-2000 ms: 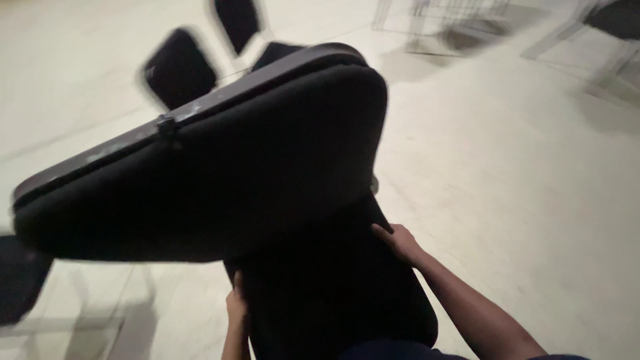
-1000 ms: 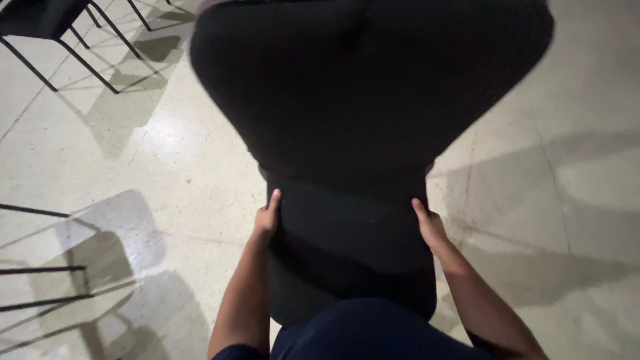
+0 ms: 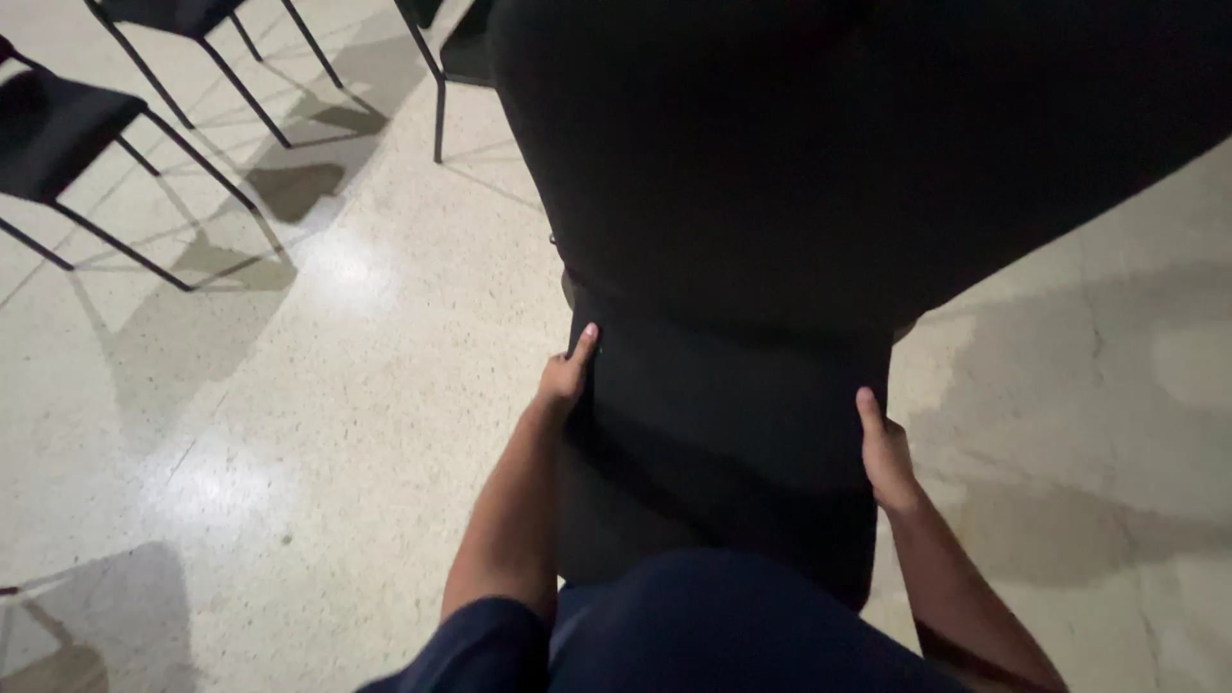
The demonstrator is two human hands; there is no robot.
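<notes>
A black upholstered chair (image 3: 731, 414) is directly in front of my body, its wide backrest filling the upper right of the head view. My left hand (image 3: 570, 371) grips the left edge of the seat, thumb on top and fingers hidden beneath. On the opposite edge, slightly lower in the view, my right hand (image 3: 884, 452) holds the seat in the same way. The chair's legs are hidden, and whether more than one chair is stacked here I cannot tell.
A black chair (image 3: 72, 130) with thin metal legs stands at the far left on the speckled floor (image 3: 385, 423). Another chair (image 3: 168, 14) is behind it, and part of a third (image 3: 469, 58) shows just left of the held chair's backrest. Shadows cross the floor.
Both hands have kept hold of the chair. Its backrest, slanted across the view two seconds ago, now spreads across the upper right. The view has swung strongly, bringing other chairs in at the upper left.
</notes>
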